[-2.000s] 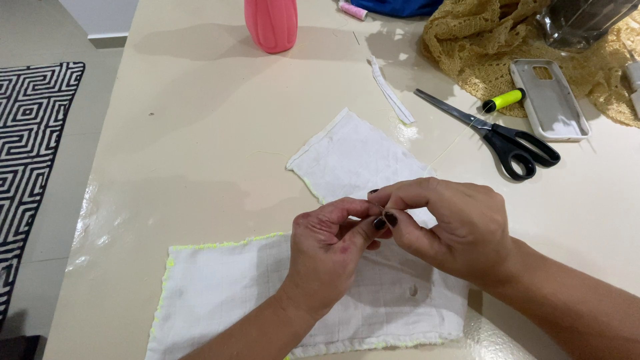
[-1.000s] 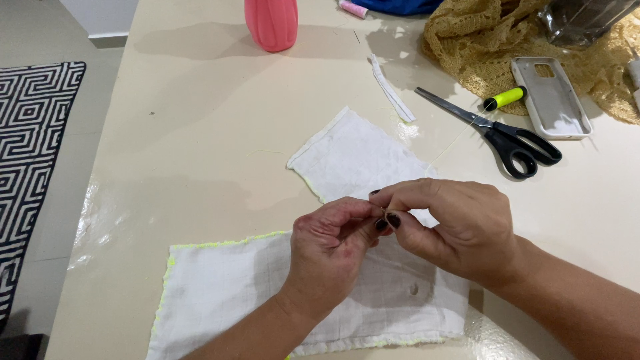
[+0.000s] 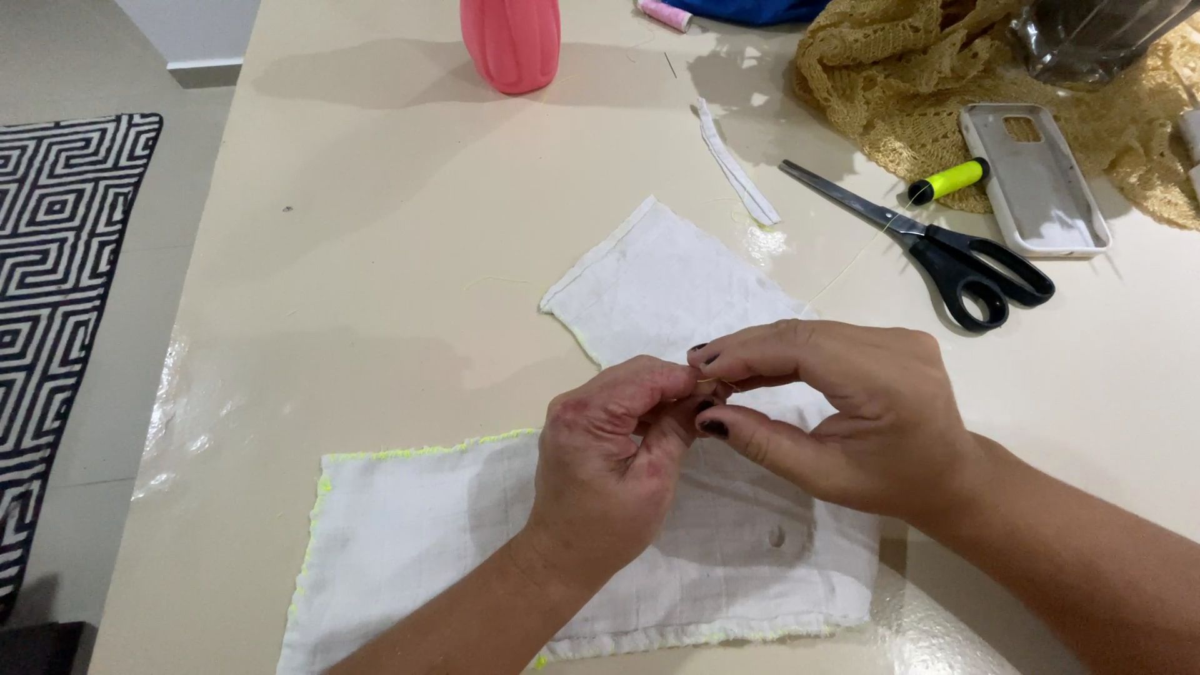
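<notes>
My left hand [image 3: 609,459] pinches a fine thread [image 3: 717,382] between thumb and forefinger, above a white cloth [image 3: 412,525] edged in neon yellow stitching. My right hand [image 3: 844,417] is just beside it, thumb and fingers apart around the thread's end; whether it grips the thread is unclear. If a needle is there, the fingers hide it. From a neon yellow thread spool [image 3: 949,181], a thin strand crosses the black-handled scissors [image 3: 980,272] toward the hands. A second white cloth piece [image 3: 656,281] lies beyond the hands, partly hidden by them.
A white fabric strip [image 3: 736,169], a dark needle or pin [image 3: 669,65] and a pink spool [image 3: 665,14] lie farther back. A pink container [image 3: 512,42] stands at the back. A phone case [image 3: 1041,183] rests by a gold crocheted cloth [image 3: 872,94] at the right.
The right thumb and fingers have spread slightly apart near the left fingertips. The left hand stays in nearly the same place.
</notes>
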